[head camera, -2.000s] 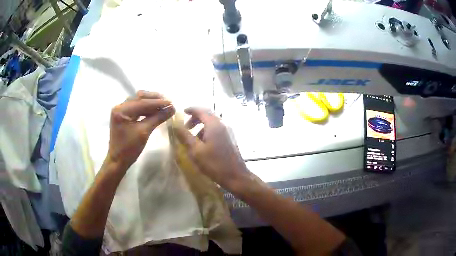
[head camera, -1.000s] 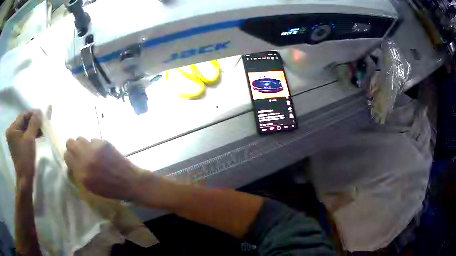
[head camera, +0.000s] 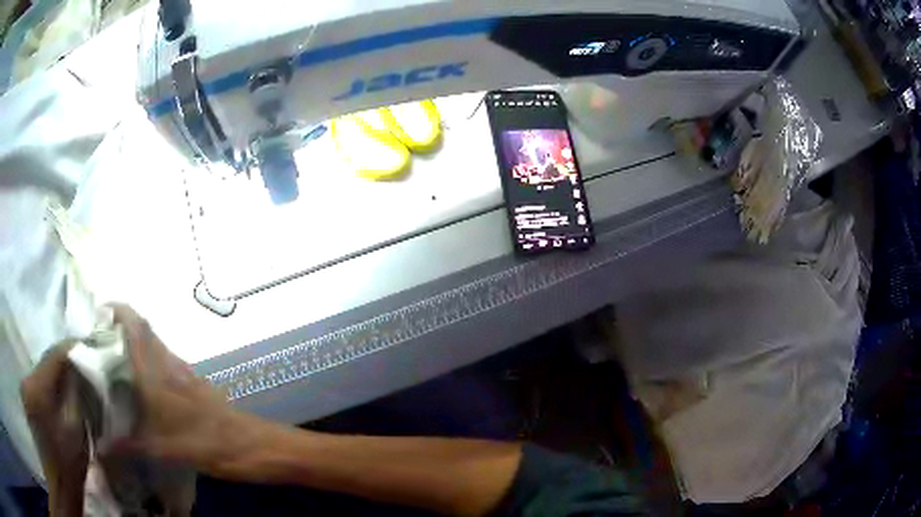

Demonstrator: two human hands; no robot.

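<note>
Pale cloth (head camera: 38,227) lies over the left part of the white table and runs down to the lower left. My left hand (head camera: 59,409) is at the lower left edge, blurred and partly cut off, closed on the bunched cloth. My right hand (head camera: 162,399) is just to its right, also closed on the bunched cloth. Both hands are near the table's front edge, away from the needle area. The white sewing machine (head camera: 404,50) has a blue stripe and JACK lettering. Its presser foot area is washed out by bright light.
Yellow scissor handles (head camera: 389,141) lie behind the needle area. A lit smartphone (head camera: 543,172) stands to their right. A cream thread bundle with crinkled plastic (head camera: 773,167) is at the table's right end. Pale cloth (head camera: 747,353) hangs below the table edge at right. A ruler (head camera: 444,308) runs along the front.
The view has swung right since the oldest frame. Both hands have moved down toward the front edge and now bunch the cloth, which was spread between them before. The phone's picture has changed.
</note>
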